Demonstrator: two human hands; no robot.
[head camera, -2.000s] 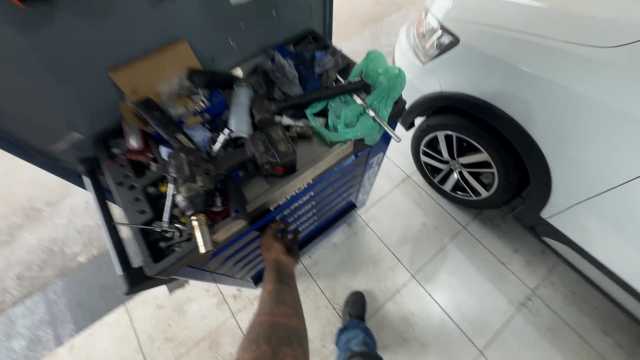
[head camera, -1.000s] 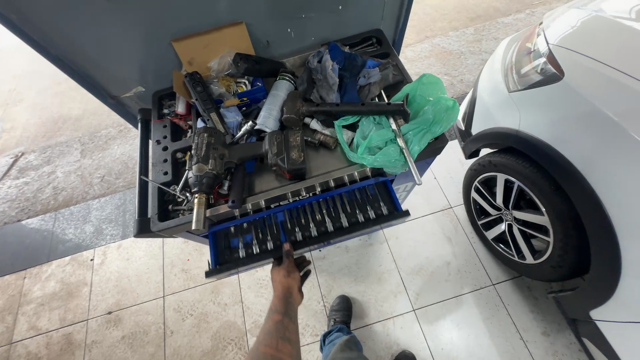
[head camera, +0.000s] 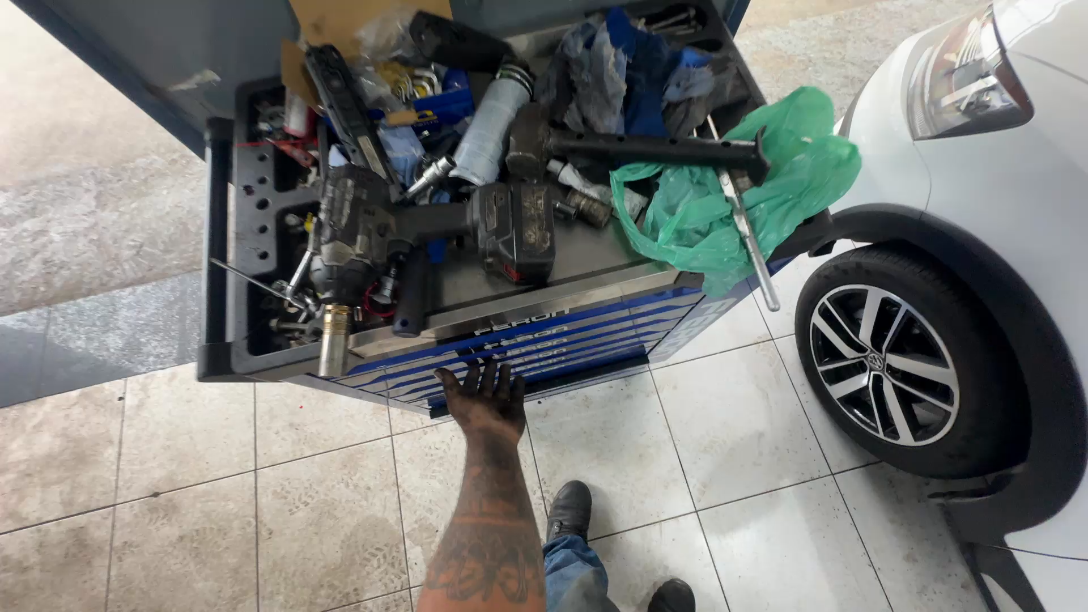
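Observation:
My left hand is held up with its fingers apart and nothing in it, at the front of the closed drawers of a blue and black tool cabinet. Whether the fingertips touch the drawer fronts is unclear. On the cabinet top, above the hand, lies a cordless impact wrench with a long socket that sticks out past the front edge. Behind it are a hammer with a black handle, a grey cylinder and a green plastic bag under a metal bar. My right hand is out of view.
A white car's front wheel and headlight are at the right. Gloves or rags and loose tools fill the cabinet's back and left tray. My shoes stand on the tiled floor below.
A drawer of tools stood pulled out one second ago, with my left hand at its front edge; it is closed now. Two seconds ago, the drawers were also closed.

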